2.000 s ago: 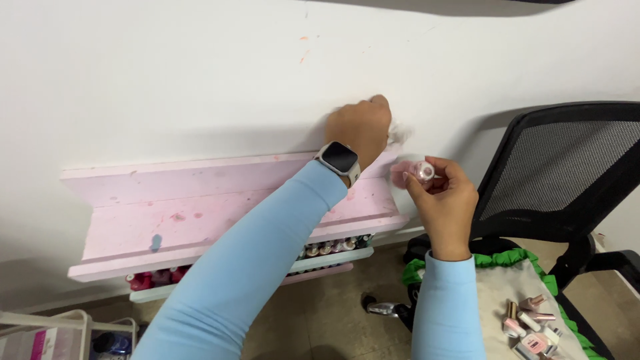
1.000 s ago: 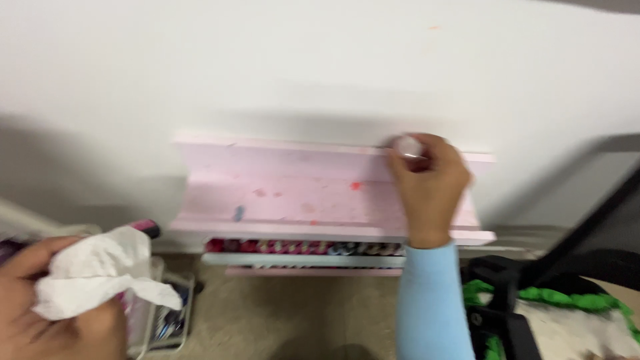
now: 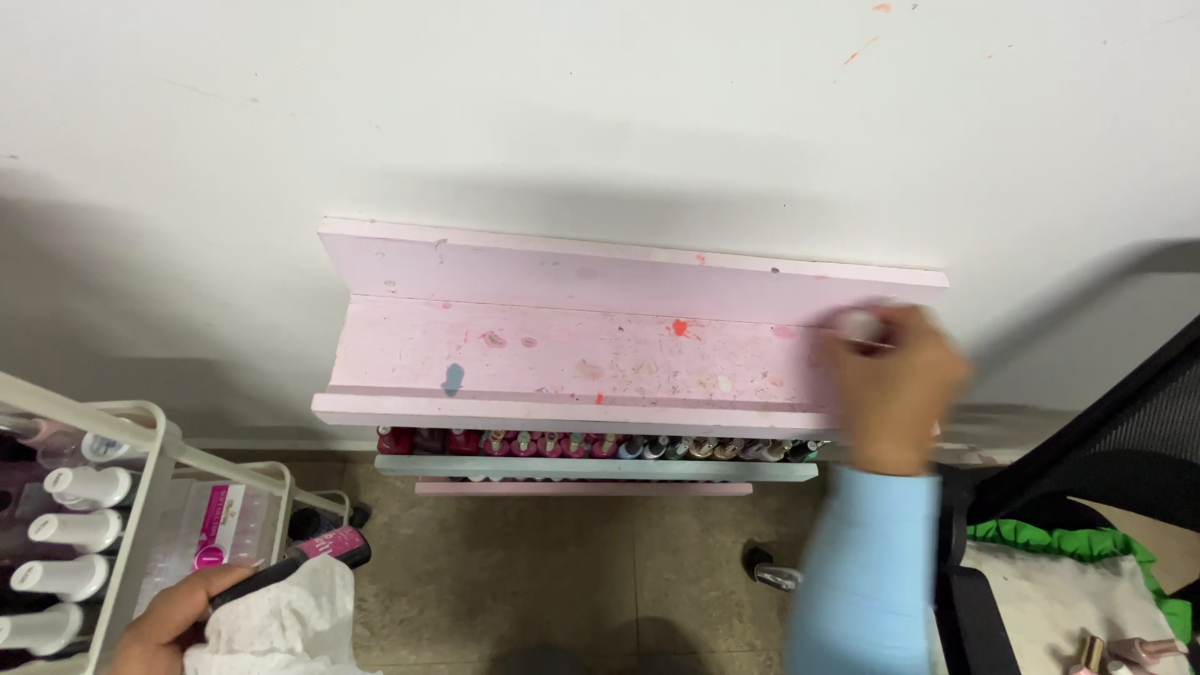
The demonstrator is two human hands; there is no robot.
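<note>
My right hand [image 3: 895,389], blurred by motion, holds a small bottle with a whitish top [image 3: 860,326] over the right end of a pink wall shelf [image 3: 562,352]. Dried polish spots in orange, blue and pink mark the shelf's surface. At the lower left, my left hand [image 3: 164,623] grips a white cloth or tissue [image 3: 281,619] together with a black and pink bottle [image 3: 333,547]; the cloth covers part of that bottle. Below the pink shelf, rows of nail polish bottles [image 3: 553,443] stand on a pale blue shelf [image 3: 600,469].
A white metal cart [image 3: 141,525] with white-capped bottles [image 3: 77,530] is at the left. To the right stands a black mesh-back chair [image 3: 1116,431]; on its seat, a white cushion [image 3: 1050,581] with green ruffled edging bears several polish bottles [image 3: 1148,649]. A white wall [image 3: 600,112] rises behind the shelf.
Two seconds ago both hands were at the shelf's right end. My left hand has since moved to the lower left, while my right hand remains at the shelf with a bottle. The view has shifted.
</note>
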